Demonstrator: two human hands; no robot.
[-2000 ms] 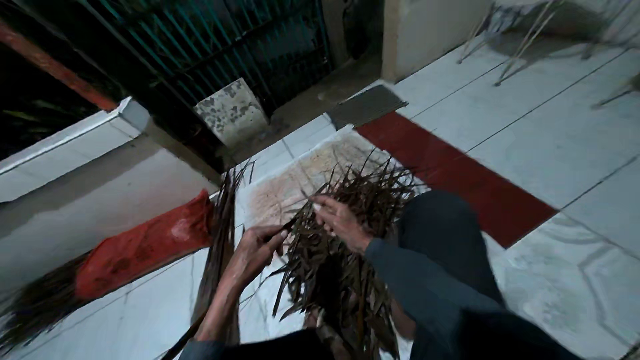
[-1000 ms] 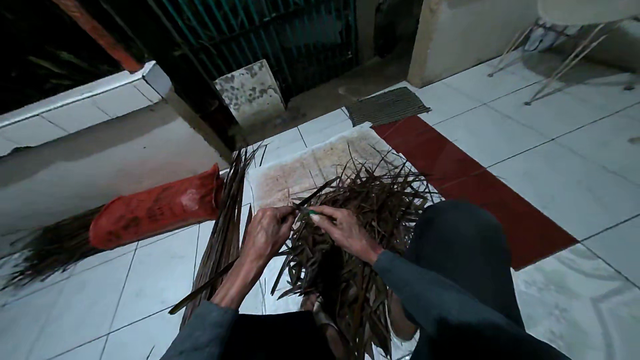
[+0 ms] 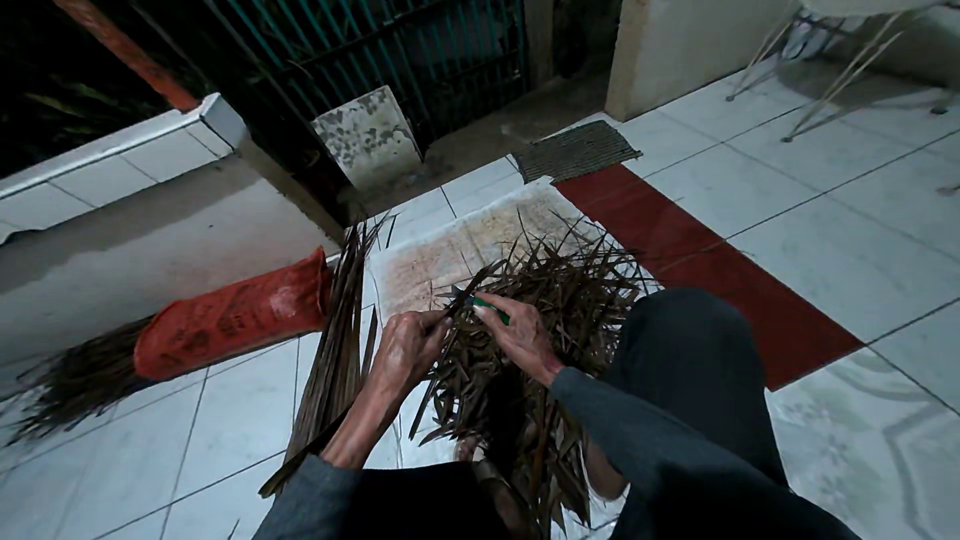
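My left hand is closed on a long dried leaf strip, whose tip points up and right and whose tail runs back under my forearm. In my right hand is a small knife with a green handle, its short blade against the strip just beyond my left fingers. A heap of brown dried leaf pieces lies below and right of both hands, between my legs. On the left, a bundle of long dried leaves lies on the floor beside my left forearm.
A red sack with dried leaves poking from its end lies along the low wall. A stained white sheet is under the heap. Beyond are a ribbed mat, a speckled slab and a metal gate. Chair legs stand upper right.
Both hands stay close together over the heap while the strip shifts in my left hand. The green handle and blade show more plainly now. The view has moved slightly.
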